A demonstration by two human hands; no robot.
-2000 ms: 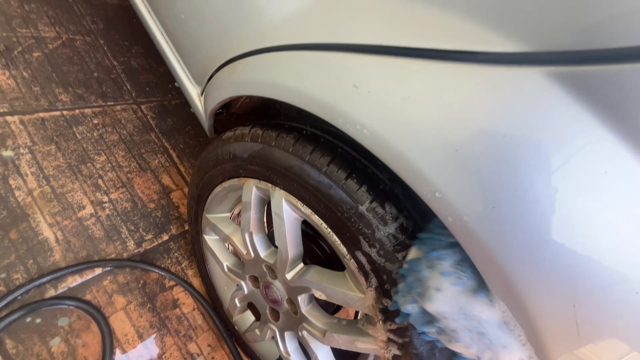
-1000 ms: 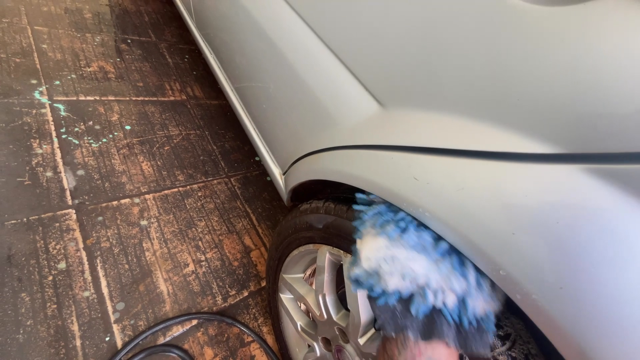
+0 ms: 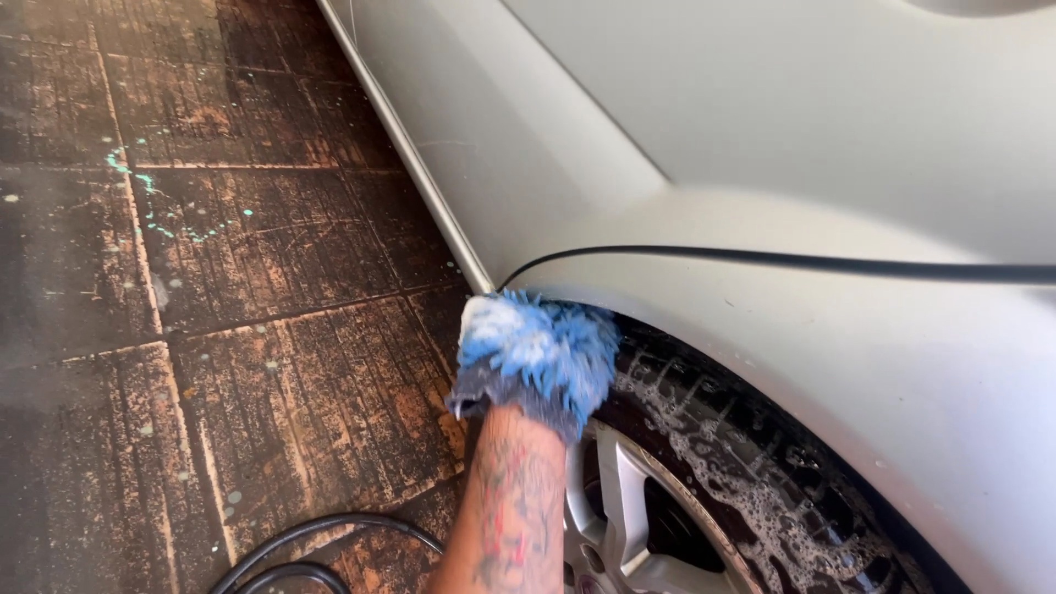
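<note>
My right hand is inside a blue and white chenille wash mitt with a dark grey cuff. The mitt hides the fingers; the bare, tattooed forearm shows below it. It presses at the front upper edge of the tire, by the lower corner of the wheel arch of a silver car. Soap suds cover the tire's tread and sidewall to the right of the mitt. The forearm covers part of the silver alloy wheel. My left hand is not in view.
A black hose lies coiled on the brown, worn tiled floor at the bottom. Greenish foam spots mark the floor on the left. The car's sill runs up to the top, and a black trim strip crosses the body above the wheel arch.
The mitt has moved left along the tire, from the arch's right side to its left corner. Suds show on the tread that it covered a second ago. The view has shifted.
</note>
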